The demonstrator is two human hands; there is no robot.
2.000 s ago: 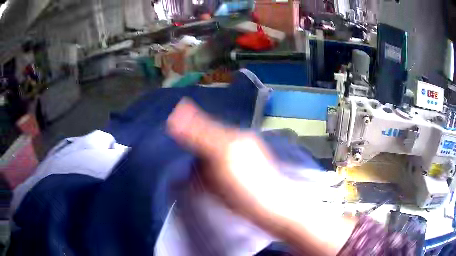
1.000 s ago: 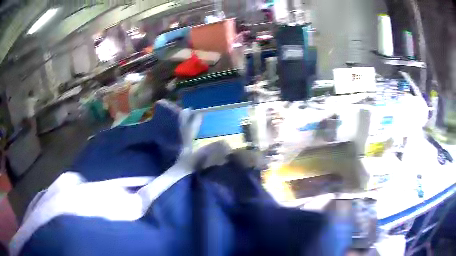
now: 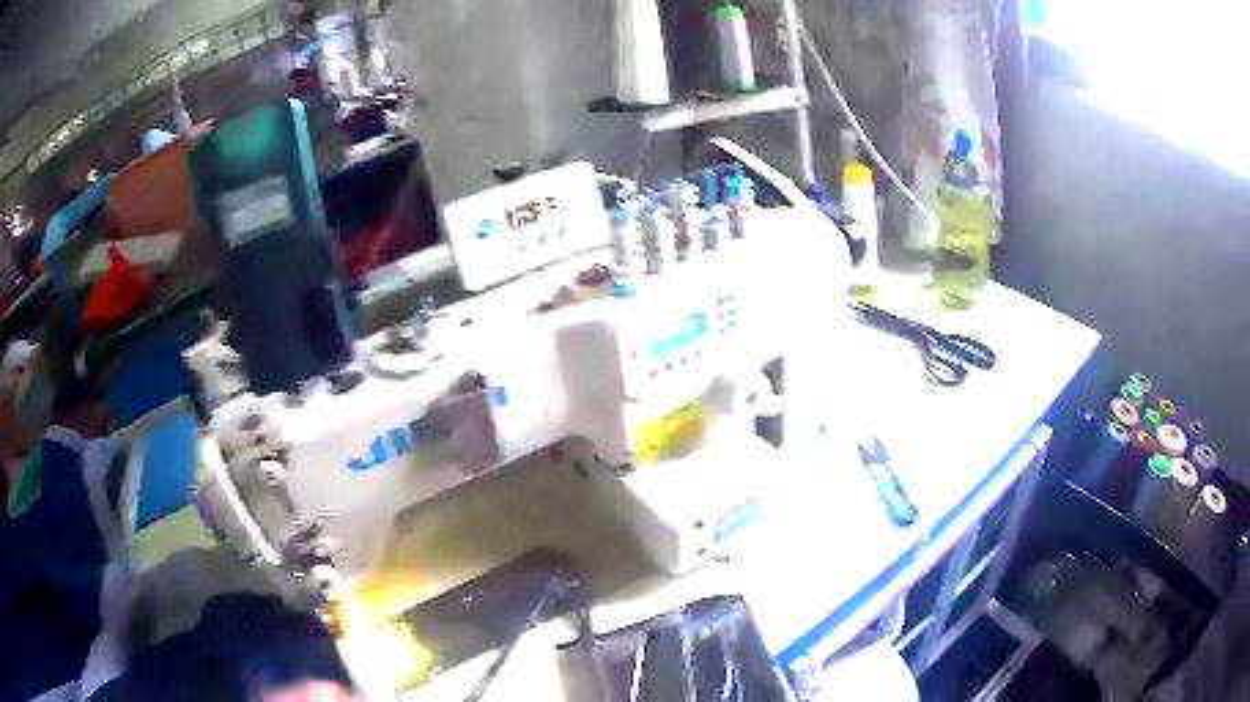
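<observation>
Navy fabric (image 3: 48, 576) lies at the far left, with a pale edge band (image 3: 113, 549) along it. More dark fabric (image 3: 226, 651) is bunched at the bottom left, close to the lit needle area of the white sewing machine (image 3: 548, 357). A small blurred patch of skin shows there at the bottom edge, cut off by the frame. I cannot tell which of my hands it is or whether it grips the fabric. No other part of my hands shows clearly.
Snips (image 3: 888, 483) and black-handled shears (image 3: 932, 343) lie on the pale table (image 3: 836, 549). A bottle of yellow liquid (image 3: 964, 240) stands at the rear right. Shiny dark pieces (image 3: 685, 656) are at the front. Thread spools (image 3: 1169, 439) sit beyond the table's right edge.
The view has swung right, so the machine and fabric sit further left and the table's right side shows. The arm that crossed the fabric two seconds ago is gone from sight.
</observation>
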